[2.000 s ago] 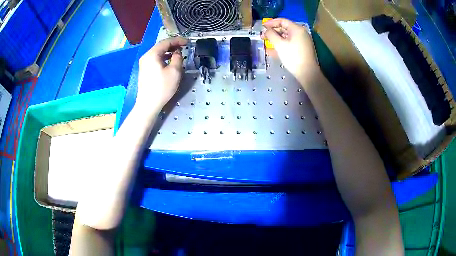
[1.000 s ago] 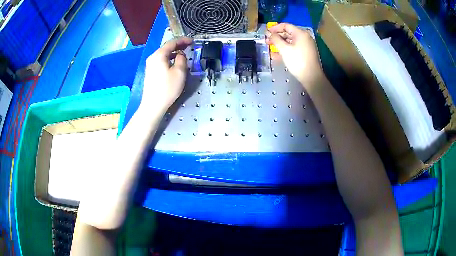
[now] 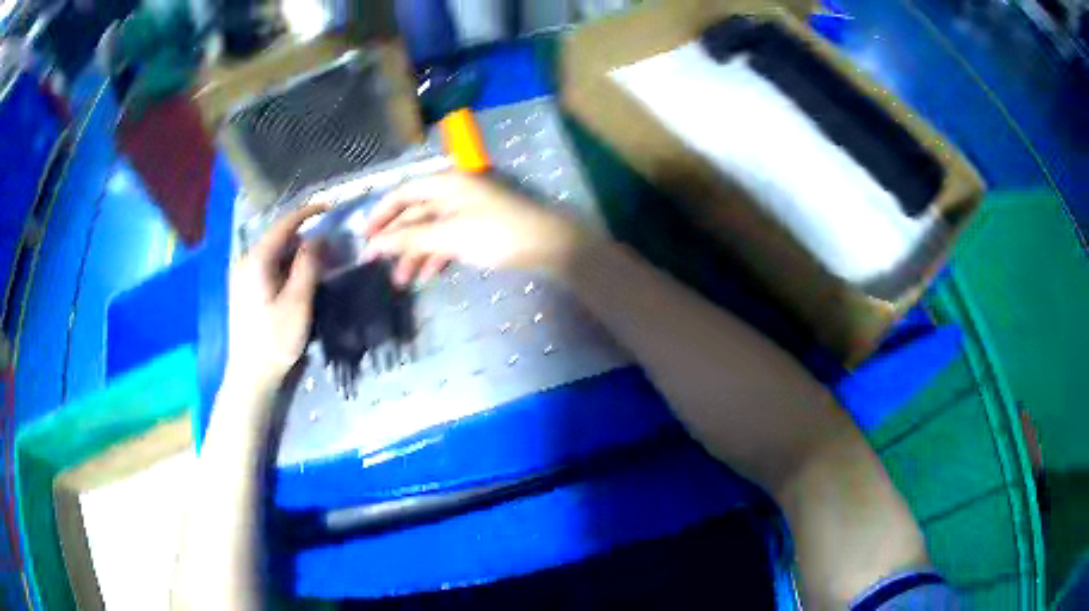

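Note:
The view is blurred. The black power adapters (image 3: 361, 313) are close together over the perforated base plate (image 3: 508, 313), with their prongs towards me. My left hand (image 3: 272, 292) is at their left side, thumb and fingers curved by them; whether it grips them is unclear. My right hand (image 3: 448, 227) is at their upper right, fingertips at or just above them; its grip is also unclear. The positioning fixture is mostly hidden by my hands. The orange-yellow block (image 3: 465, 140) stands behind my right hand, untouched.
The fan (image 3: 313, 125) stands behind the plate. At right is an open cardboard carton (image 3: 717, 227) with a white liner and a row of black adapters. At lower left, a green bin (image 3: 108, 400) holds a shallow cardboard tray. A green bin (image 3: 955, 477) is at lower right.
The view has turned right. My right hand has left the orange-yellow block and moved left to the adapters. The adapters, earlier apart in the fixture, are now close together and nearer me.

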